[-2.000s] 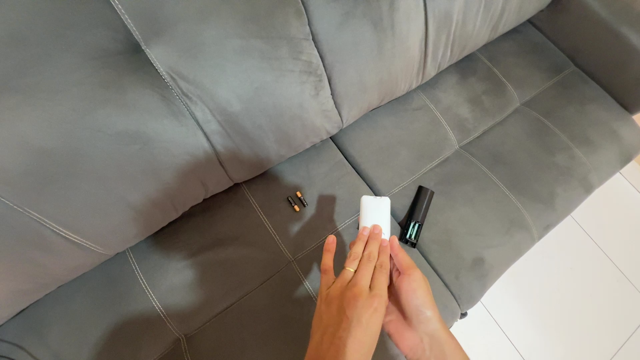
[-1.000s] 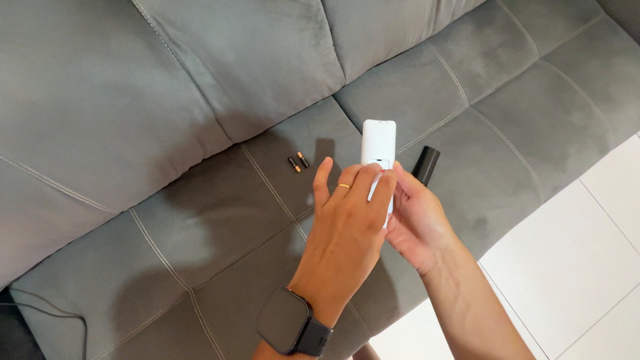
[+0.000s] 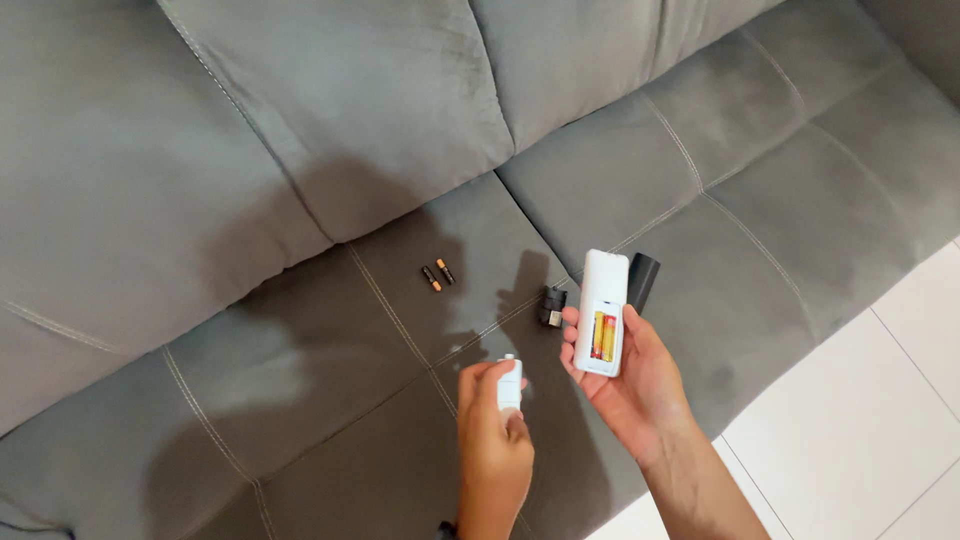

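Note:
A white remote control (image 3: 606,277) lies back-up in my right hand (image 3: 637,382), its battery compartment uncovered. Two yellow and red batteries (image 3: 604,336) sit side by side inside it. My left hand (image 3: 495,435) grips a small white battery cover (image 3: 509,384), apart from the remote and lower to its left. Two black and copper-coloured batteries (image 3: 438,275) rest on the sofa seat, up and left of my left hand. Between them and the remote lies a small black plastic piece (image 3: 553,307). Behind the white remote, a black remote control (image 3: 643,281) is partly hidden.
The grey sofa seat (image 3: 600,180) with white stitching spans the view, its backrest (image 3: 390,90) rising behind. White floor tiles (image 3: 840,420) show at the lower right. A dark cable (image 3: 34,527) lies at the lower left edge.
The battery cover has come off the white remote, exposing the batteries inside. My left hand has moved away to the left with the cover, and the small black piece has come into sight.

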